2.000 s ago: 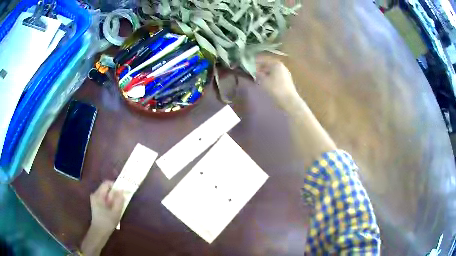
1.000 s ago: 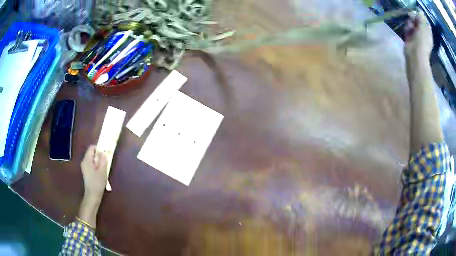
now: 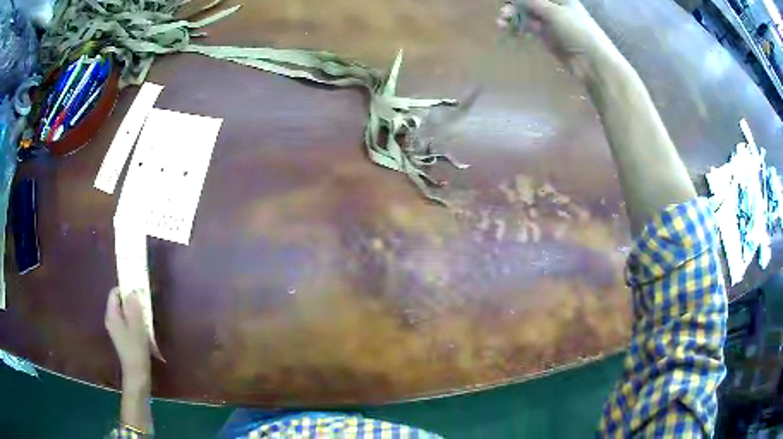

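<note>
My left hand [image 3: 129, 321] is shut on a bundle of long cream ticket strips [image 3: 131, 253], upright at the left. A cream ticket sheet [image 3: 176, 171] with dark dots lies flat beyond it, beside a narrow cream strip [image 3: 129, 137]. My right hand [image 3: 549, 30] is raised at the top edge, fingers curled; a small blurred greyish bit shows at its fingertips, too unclear to tell if it is held. A limp cluster of grey-green tie strips [image 3: 395, 129] lies mid-table, trailing back to the tangled heap [image 3: 120, 30] at top left.
A reddish-brown bowl of pens [image 3: 81, 103] stands at the left, with a black smartphone [image 3: 27, 225] below it. White pieces with dark marks [image 3: 743, 206] lie at the right edge. The brown table's [image 3: 369, 343] curved near edge runs along the bottom, with green floor beyond.
The view has swung right. My right hand pulled tie strips out from the heap; a cluster now lies mid-table, apart from that hand. My left hand still holds the ticket strips.
</note>
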